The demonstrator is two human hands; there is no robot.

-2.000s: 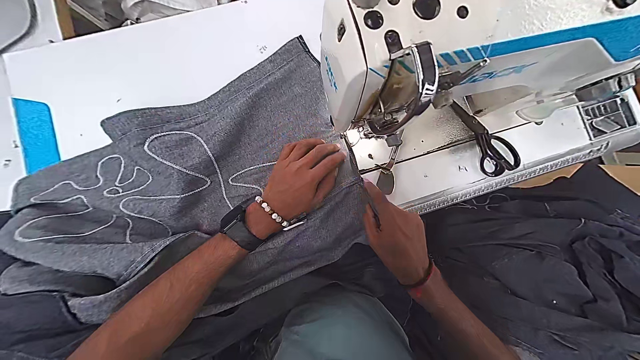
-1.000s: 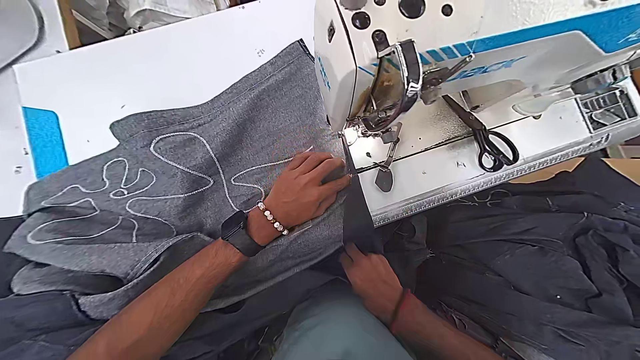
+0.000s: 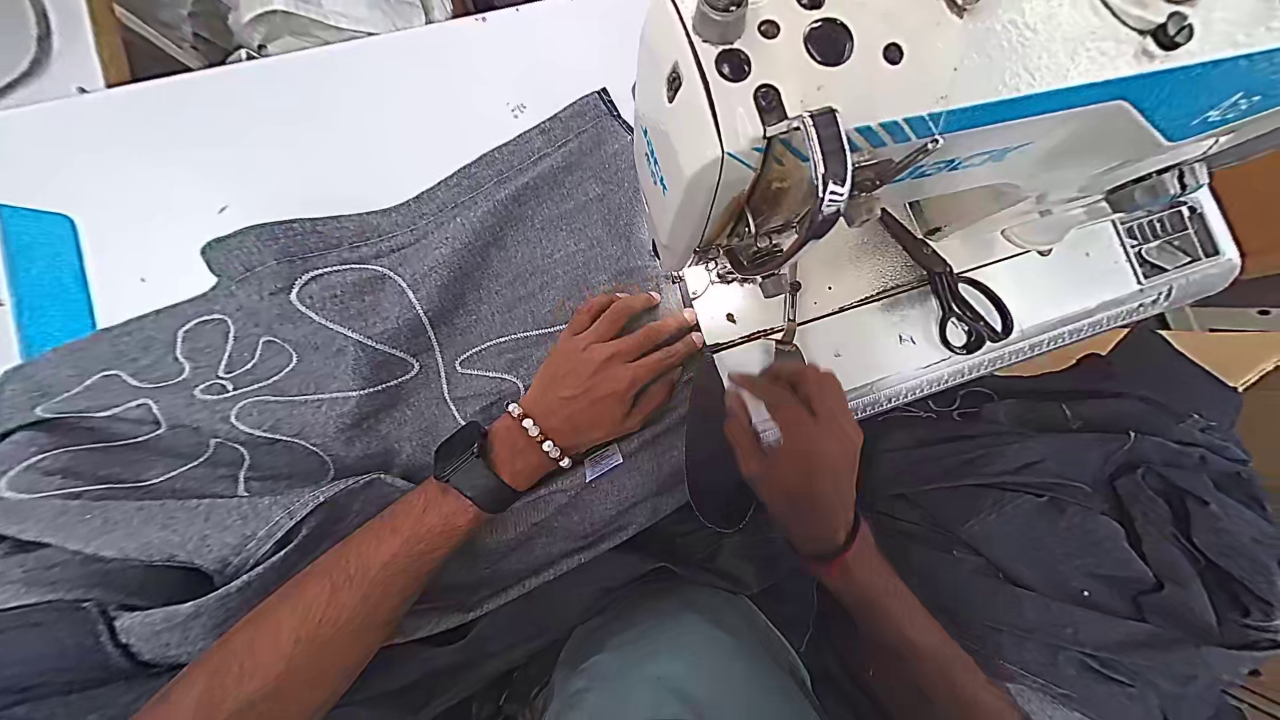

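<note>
Grey denim fabric (image 3: 520, 230) with pale curving stitched lines lies left of the needle area of a white and blue sewing machine (image 3: 690, 130). My left hand (image 3: 610, 385) rests flat on it, fingertips near the presser foot, fingers slightly apart. A dark fabric strip (image 3: 712, 450) hangs from the fabric's right edge, below the needle plate. Just right of the strip is my right hand (image 3: 800, 445), blurred, its fingers bent at the front edge of the machine bed (image 3: 860, 350). Whether it holds anything is unclear.
Black-handled scissors (image 3: 960, 300) lie on the machine bed, right of the needle area. A ruler scale (image 3: 1010, 365) runs along the bed's front edge. Dark fabric (image 3: 1040, 520) is heaped at the lower right. The white tabletop (image 3: 400, 130) extends behind the grey fabric.
My right hand has moved up from the lower end of the dark strip to the front edge of the machine bed. My left hand stays on the grey fabric.
</note>
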